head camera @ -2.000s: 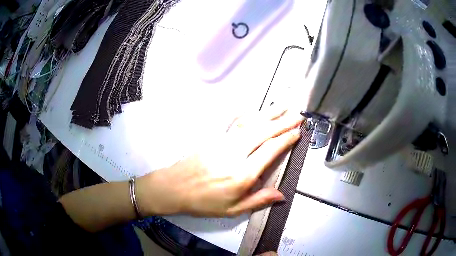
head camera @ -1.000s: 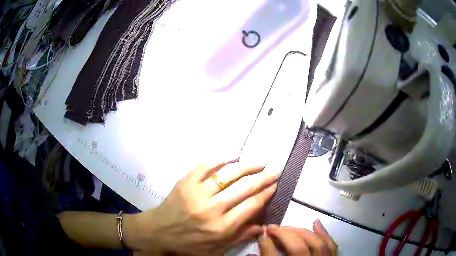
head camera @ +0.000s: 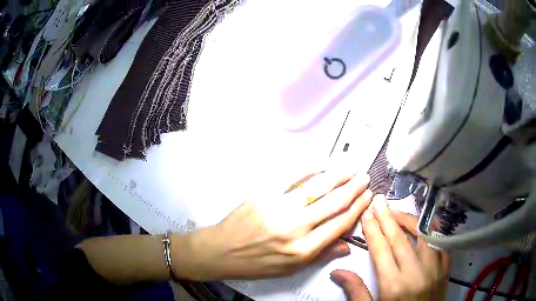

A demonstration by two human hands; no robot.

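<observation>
A ribbed dark brown fabric piece [head camera: 381, 175] runs under the presser foot [head camera: 404, 186], and its far part lies beyond, left of the white sewing machine head [head camera: 449, 106]. My left hand [head camera: 282, 226], with a ring and a bracelet, lies flat with its fingertips on the piece's near end, just before the foot. My right hand [head camera: 405, 258] meets it from the lower right, fingertips at the same end, thumb apart. The fingers of both hands cover the near edge of the piece. The needle tip cannot be made out.
A stack of brown cut pieces [head camera: 156, 88] with pale wavy edges lies at the upper left. A pinkish lamp [head camera: 338, 70] hangs over the table. Red-handled scissors [head camera: 496, 279] lie at the lower right. A tangle of scraps [head camera: 50, 76] borders the table's left edge.
The brown piece has moved away through the machine, so only a short end shows before the foot. Both hands have moved up close to the foot. The view has shifted slightly.
</observation>
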